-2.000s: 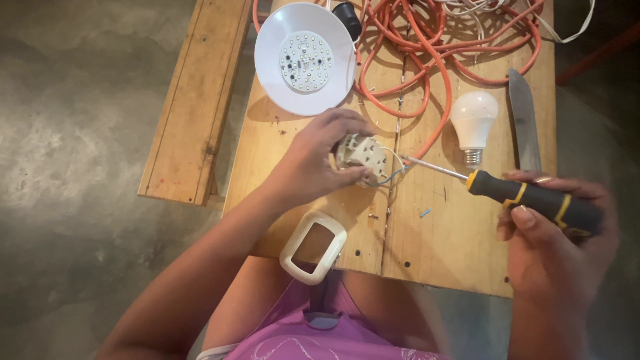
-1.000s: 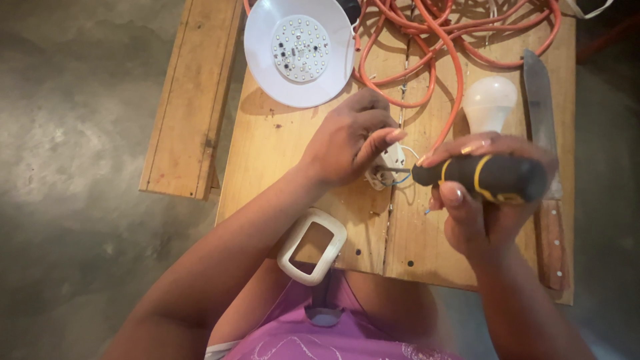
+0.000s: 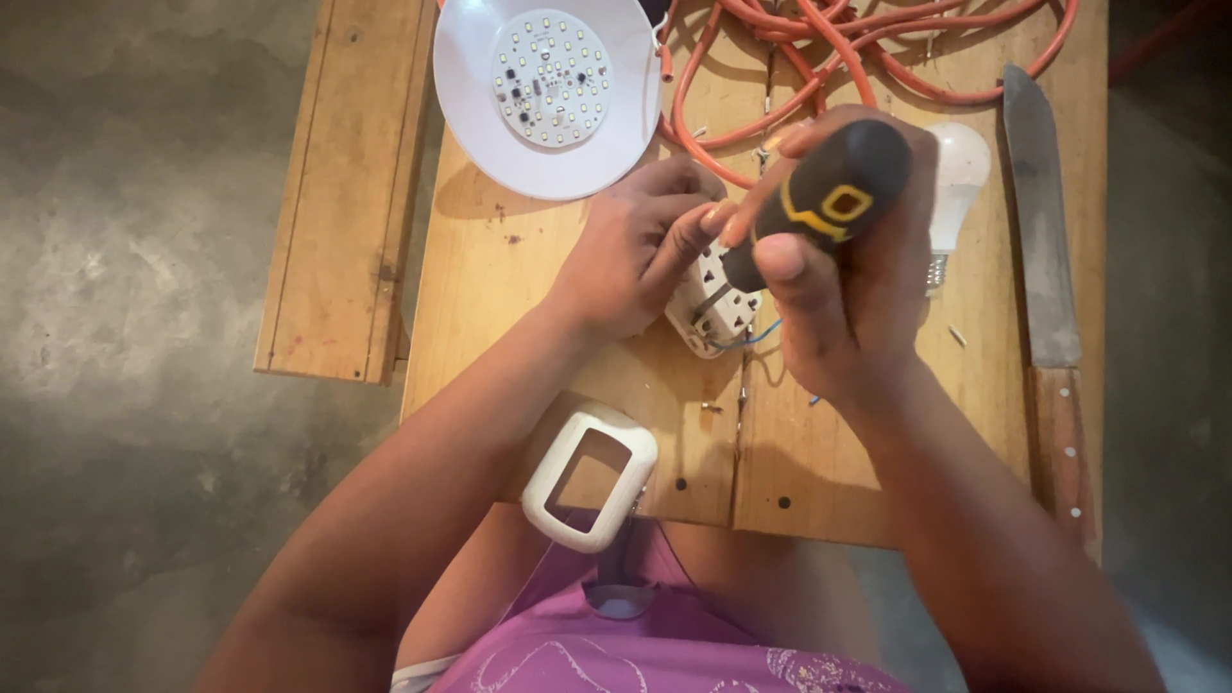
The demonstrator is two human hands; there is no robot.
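My left hand (image 3: 645,250) holds the upper left side of a white electrical socket block (image 3: 717,303) against the wooden table. In my right hand (image 3: 847,279) is a screwdriver (image 3: 837,197) with a black and yellow handle; the handle's butt is tilted up at the camera, and the shaft and tip are hidden. A blue wire (image 3: 763,334) comes out of the socket block's lower right side. A white rectangular cover frame (image 3: 589,478) lies at the near table edge. Beside my right hand lies a white LED bulb (image 3: 960,173), partly hidden.
A round white LED lamp (image 3: 635,106) with its board exposed lies at the back left, beside coiled orange cable (image 3: 712,87). A large knife (image 3: 1044,231) with a wooden handle lies along the right edge. A wooden bench (image 3: 337,192) stands left of the table (image 3: 799,462).
The screwdriver has gone from nearly level, with its shaft showing, to butt-up over the socket block. My right hand has moved left and up with it. My left hand stays at the block.
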